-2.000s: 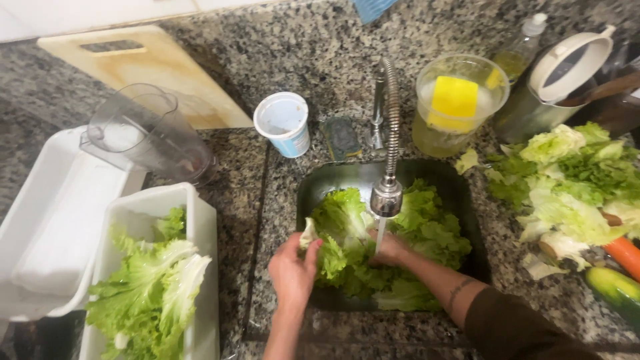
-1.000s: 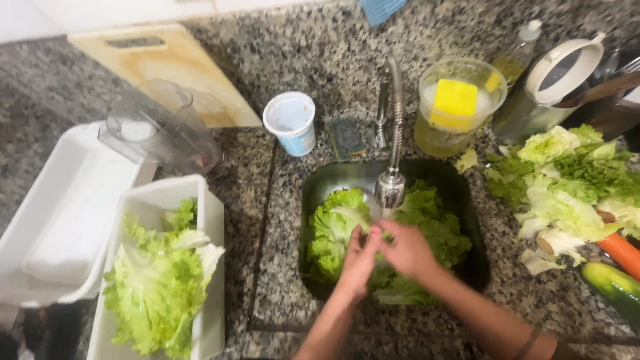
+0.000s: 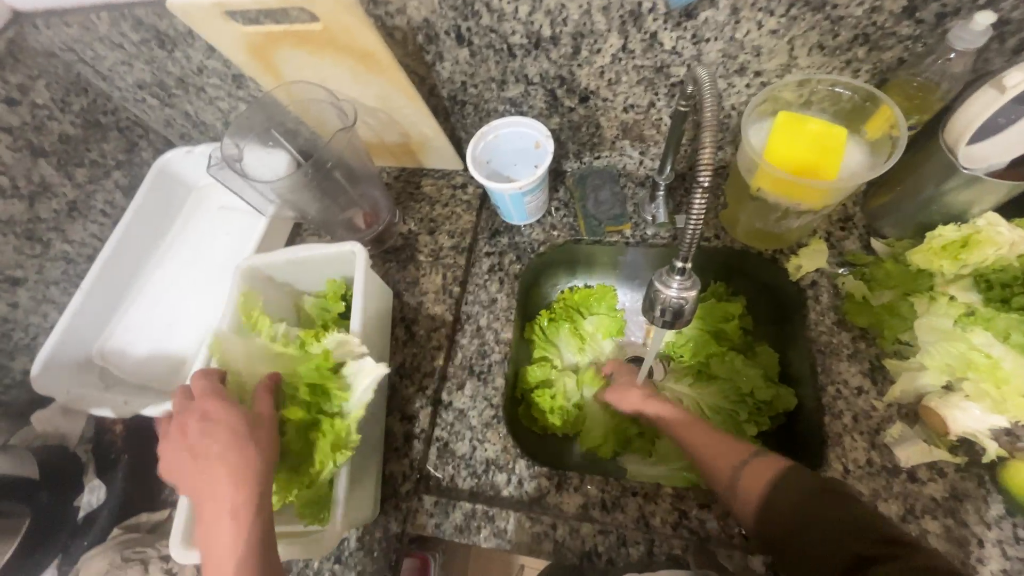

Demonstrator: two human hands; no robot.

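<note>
My left hand is over the near left side of a narrow white plastic container, fingers spread against the lettuce leaves that lie in it; whether it grips one is unclear. My right hand is down in the metal sink, its fingertips at the lettuce leaves on the sink's left side; its hold is partly hidden. Water runs from the spring-neck faucet beside that hand. More lettuce lies at the sink's right.
Behind stand a plastic cup, a scouring pad and a clear tub with a yellow sponge. At left are a white tray, a clear pitcher and a cutting board. Lettuce trimmings pile up at right.
My left hand has moved left from the sink to the narrow container. My right hand has gone lower into the sink, away from where both hands met under the faucet.
</note>
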